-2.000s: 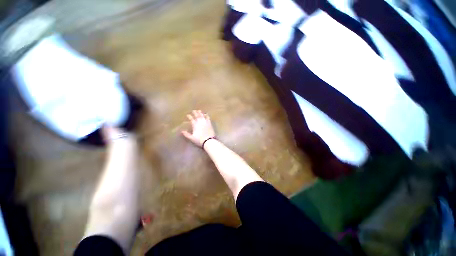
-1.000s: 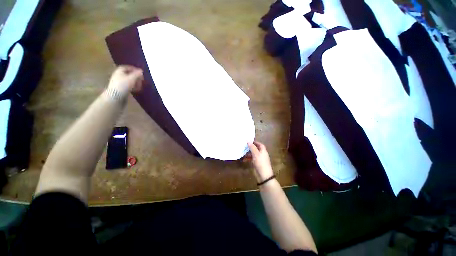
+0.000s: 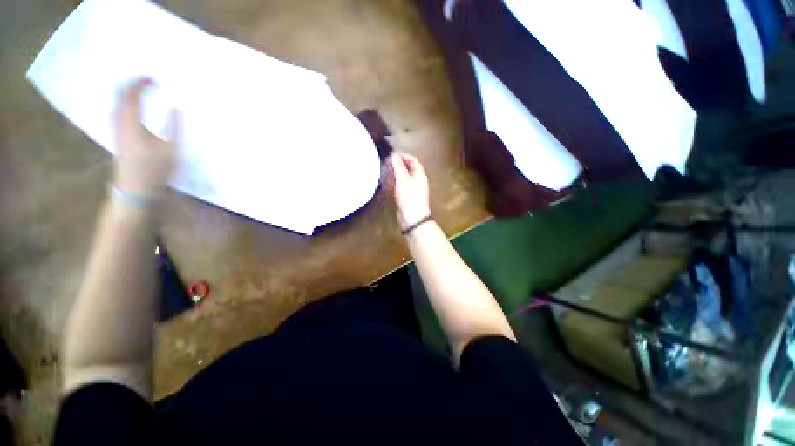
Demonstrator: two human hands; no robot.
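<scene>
A large panel bundle with a white paper top (image 3: 253, 131) lies slantwise on the brown table, with dark maroon fabric showing at its right end. My left hand (image 3: 144, 148) is blurred over the paper's lower left part, thumb and fingers apart. My right hand (image 3: 411, 185) is at the bundle's rounded right end, its fingertips closed on the dark fabric edge. My left forearm partly hides a black phone (image 3: 173, 283).
Dark cut stacks with white tops (image 3: 601, 65) lie at the upper right. A small red item (image 3: 199, 292) is beside the phone. Beyond the table edge (image 3: 436, 244) are a green floor (image 3: 523, 261), a cardboard box (image 3: 601, 340) and plastic bags (image 3: 706, 340).
The view has turned, so the stacks sit higher and more floor shows. The bundle's dark left border no longer shows. My left hand has moved from beside the bundle to over its paper.
</scene>
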